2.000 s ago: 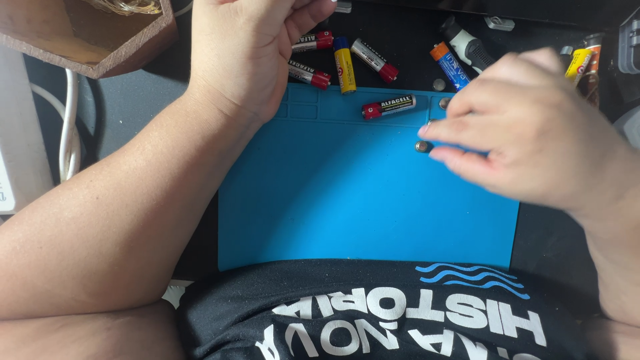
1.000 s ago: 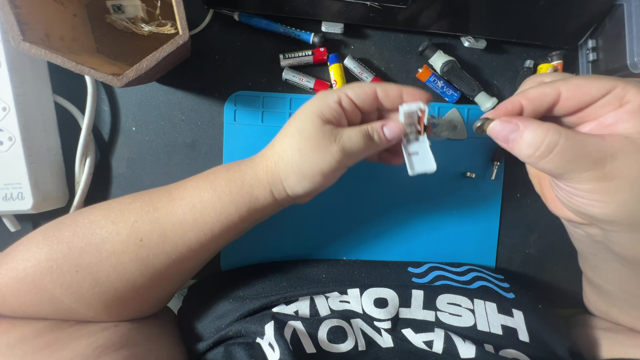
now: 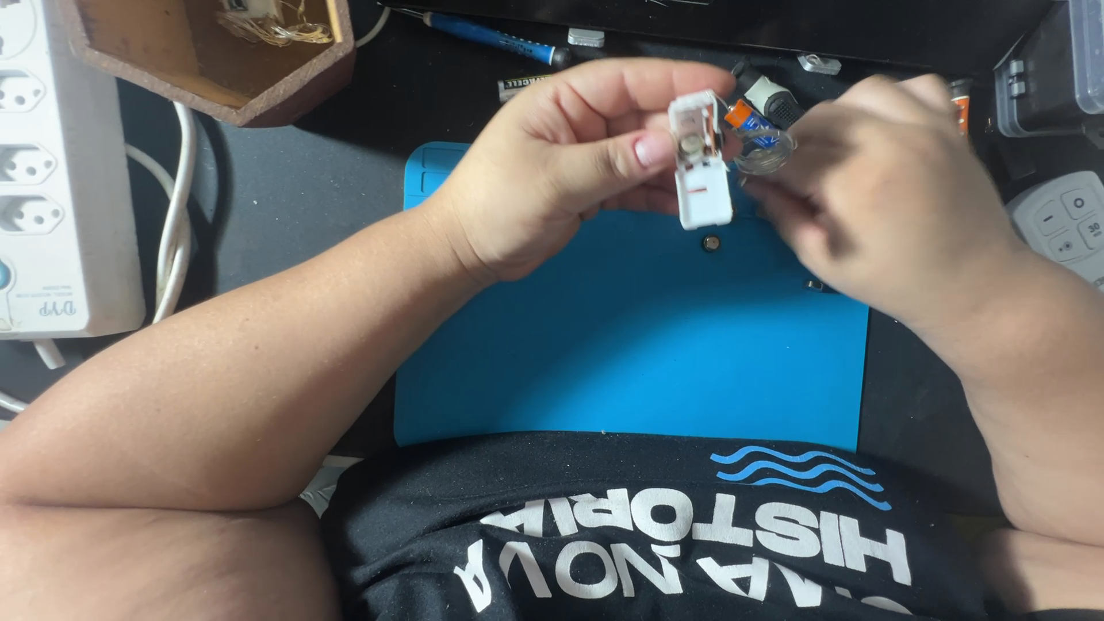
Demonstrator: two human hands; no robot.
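My left hand (image 3: 595, 155) holds a small white plastic battery case (image 3: 705, 197) with its lid folded open, above a blue work mat (image 3: 621, 345). A round button cell (image 3: 691, 145) shows inside the case. From the case's right side comes a coil of thin clear wire (image 3: 768, 152). My right hand (image 3: 862, 172) is blurred beside that coil; whether its fingers grip anything cannot be told. Below the case, a small button cell (image 3: 711, 243) lies on the mat, and another small metal piece (image 3: 814, 285) lies near the mat's right edge.
Behind my hands lie a blue and orange battery (image 3: 749, 121), a partly hidden battery (image 3: 520, 86) and a blue-handled tool (image 3: 492, 37). A hexagonal box (image 3: 259, 99) and a white power strip (image 3: 78, 276) stand at left. A clear plastic case (image 3: 1048, 78) and a white remote (image 3: 1065, 216) are at right.
My left hand has brought the white case over the mat since the oldest frame. The button cell that my right hand held one second ago no longer shows in its fingers, and a cell shows inside the case.
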